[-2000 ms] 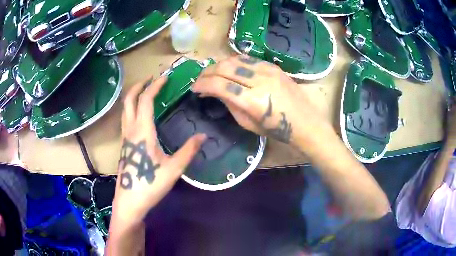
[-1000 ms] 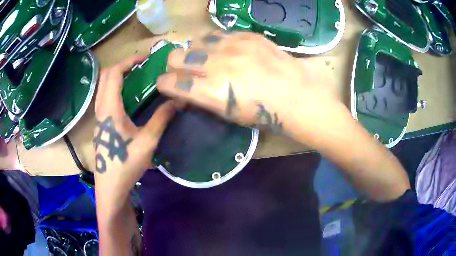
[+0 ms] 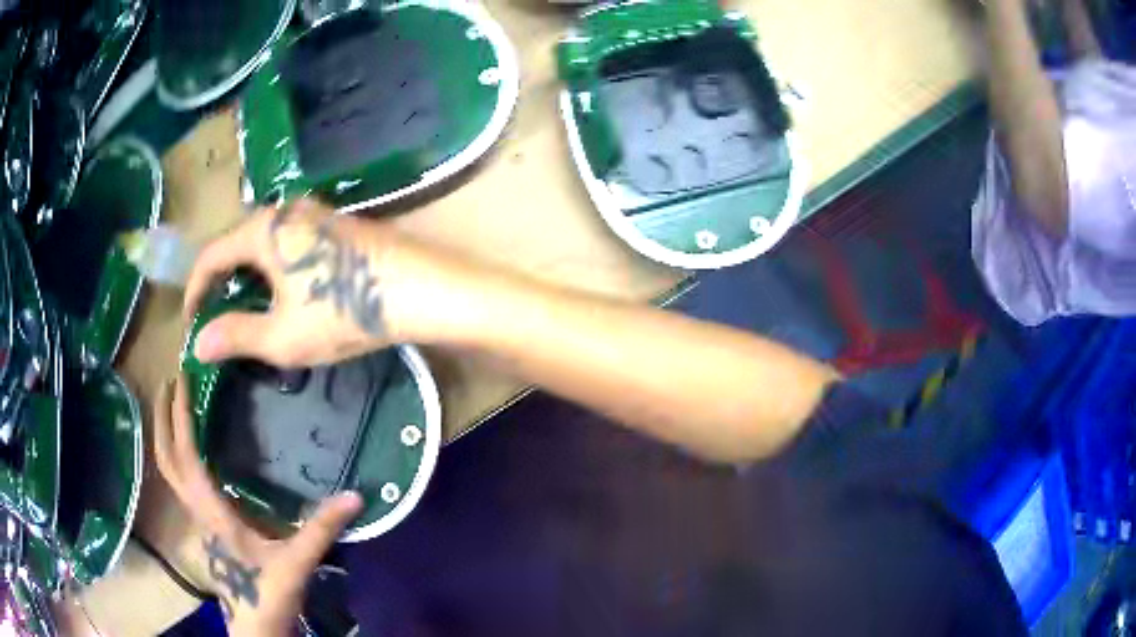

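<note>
A green car-shaped body [image 3: 396, 446] lies on the tan board, its dark recess with curved marks facing up and its pale rim towards me. My left hand [image 3: 243, 548] grips its near left side, thumb on the rim and fingers along the outer edge. My right hand [image 3: 293, 292] is curled over its far end, thumb and fingers bent round the green block. Any small part under the right fingers is hidden. A translucent glue bottle [image 3: 160, 254] shows just beyond my right fingers.
A second body [image 3: 480, 100] lies beyond my right hand, and a third [image 3: 704, 243] to its right. Many overlapping bodies [image 3: 106, 479] crowd the left. Another person's arm and pale sleeve [image 3: 1084, 187] are at upper right. A blue crate [image 3: 1040, 548] is lower right.
The view has turned, so the held body and both hands appear further left and lower. My right hand now reaches across to the body's far end, and more of the recess shows.
</note>
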